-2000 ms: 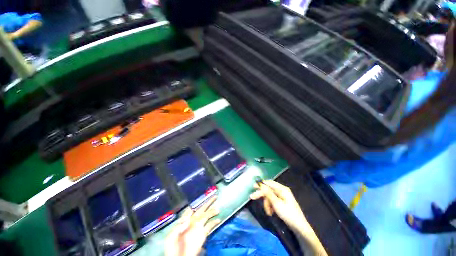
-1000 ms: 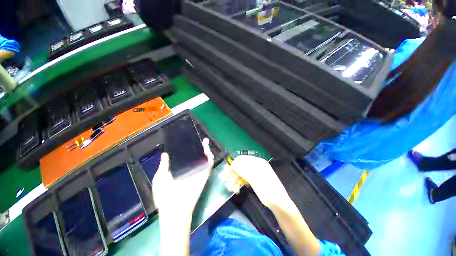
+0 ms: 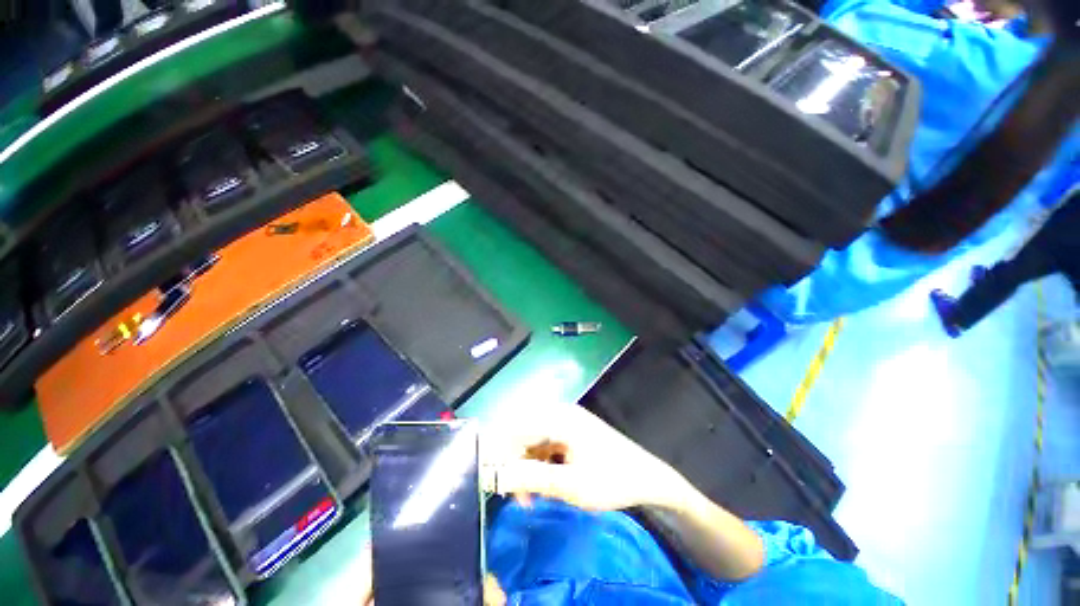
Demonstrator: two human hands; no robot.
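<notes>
A smartphone with a dark, glossy screen is held upright in front of me, over the near edge of the foam tray. My left hand holds it from below; only fingertips show and the rest is hidden behind the phone or cut off by the frame. My right hand is at the phone's right edge, its fingers pinched on a small light piece touching that edge; its shape is unclear. The tray's rightmost pocket holds no phone, only a small white mark; other pockets hold dark phones.
A small metallic plug lies on the green bench right of the tray. An orange mat with small parts lies behind it, then a rear tray. Stacked foam trays rise at right; black trays lie below. A blue-clothed person is at upper right.
The phone has been brought from above the right pockets down toward me and turned upright. My right hand has come to its right edge. The view has shifted, with the bench things further left.
</notes>
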